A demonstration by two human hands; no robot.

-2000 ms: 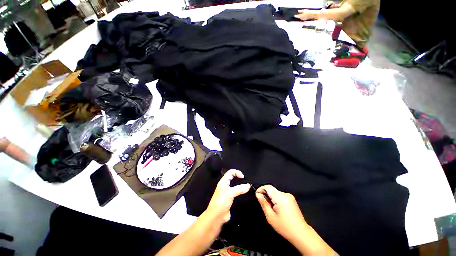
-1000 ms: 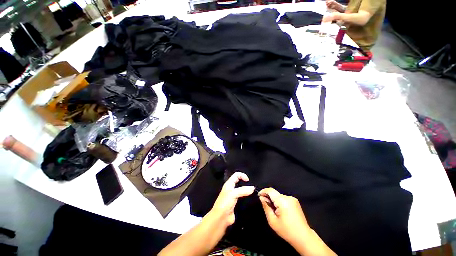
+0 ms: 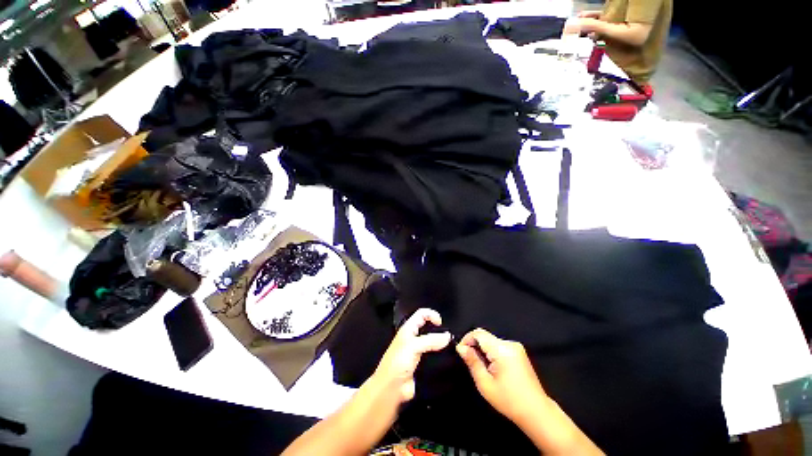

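Note:
A black garment [image 3: 588, 312] lies spread on the white table under both hands. My left hand [image 3: 411, 349] is over it, thumb and index finger close together at the cloth. My right hand [image 3: 491, 361] is just to its right, thumb and fingertips pinched. The fingertips of the two hands nearly meet, with a tiny dark thing between them, too small to name. No needle or thread can be made out. The round white fastener plate [image 3: 307, 307] stands left of my hands, with black pieces heaped at its far side and smaller bits at its near side.
An olive-brown cloth mat [image 3: 289, 361] lies under the plate, a phone [image 3: 188, 333] beside it. A garment pile [image 3: 401, 116] covers the table beyond. Plastic bags [image 3: 111, 280] and an open cardboard box [image 3: 76, 151] are left. A person [image 3: 637, 40] is at the far right.
The view has shifted slightly. My hands stay at the same spot on the garment, with small finger movements. The far person's arms have moved.

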